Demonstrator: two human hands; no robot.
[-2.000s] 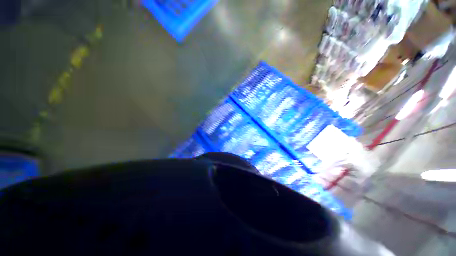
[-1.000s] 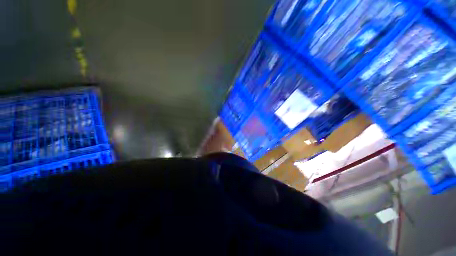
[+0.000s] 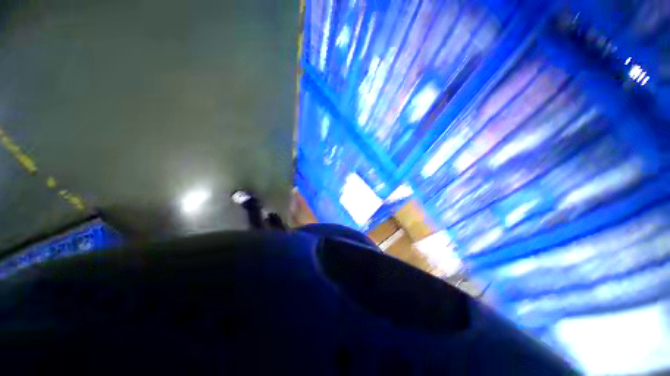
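A large dark curved shell (image 3: 184,301), perhaps part of a headset, fills the bottom of the tilted view. It has a darker oval recess (image 3: 397,290) on its right part. Neither my left hand nor my right hand can be seen. Whether anything holds the shell is hidden.
Stacked blue crates (image 3: 397,158) with clear shiny bags inside stand close on the right. White sheets (image 3: 360,199) are on them. Brown cartons (image 3: 415,220) are beyond. Another blue crate (image 3: 62,242) is at lower left. A small dark figure or object (image 3: 253,209) is on the green-grey floor (image 3: 161,95).
The crate stack on the right has grown much larger in view. The left crate has sunk behind the dark shell. A small dark shape now shows on the floor. The shell keeps its place in view.
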